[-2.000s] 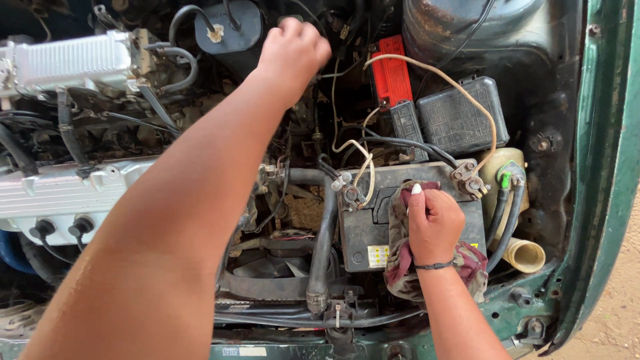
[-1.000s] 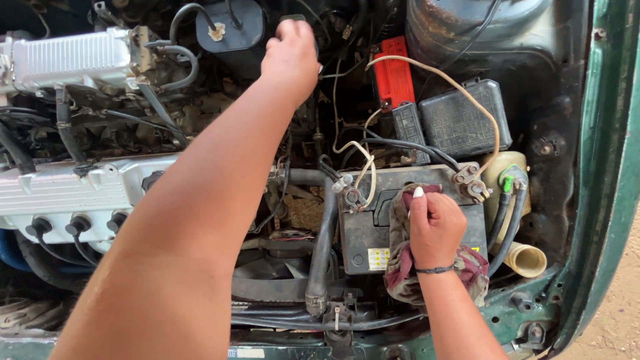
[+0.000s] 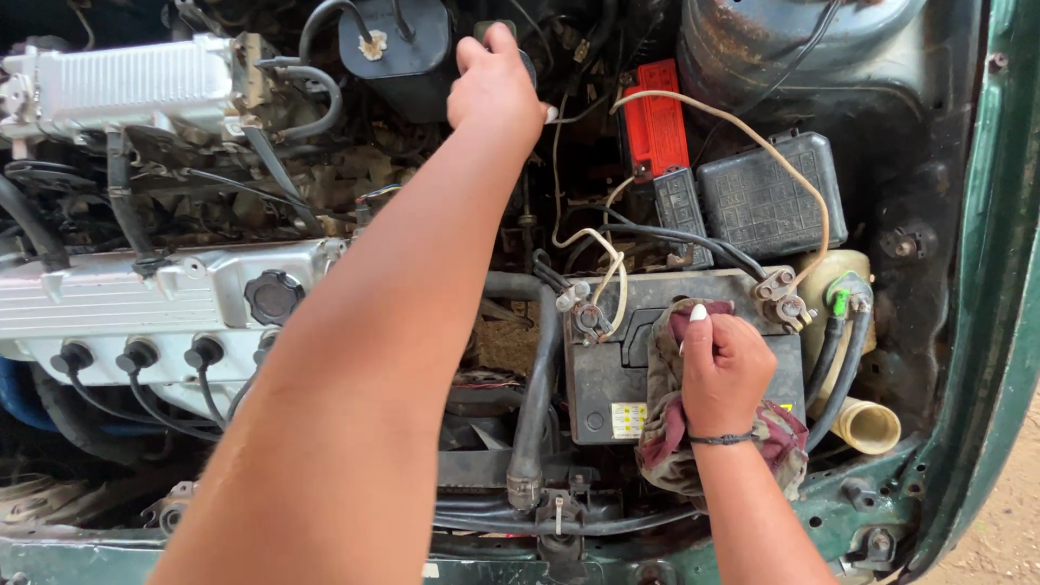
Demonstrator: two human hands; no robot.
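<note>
My left hand (image 3: 497,88) reaches to the top of the view, beside a black canister (image 3: 398,57) with hoses. Its fingers curl over a dark, round-edged part (image 3: 526,67), mostly hidden, so its kind and the grip cannot be told. My right hand (image 3: 723,374) is closed on a stained maroon and grey cloth (image 3: 670,431), which lies over the car battery (image 3: 601,382). Clamps sit on the battery's two terminals, the left one (image 3: 590,322) joined to a pale wire and the right one (image 3: 786,302) to a tan wire.
The silver valve cover (image 3: 146,292) with its oil filler cap (image 3: 274,297) lies at left. Behind the battery are a red plastic cover (image 3: 656,122) and a black fuse box (image 3: 768,195). A radiator hose (image 3: 538,398) runs left of the battery; a reservoir's open neck (image 3: 871,426) is at right.
My left hand has shifted slightly, and its fingers now look more spread over the dark part. My right hand stays on the cloth.
</note>
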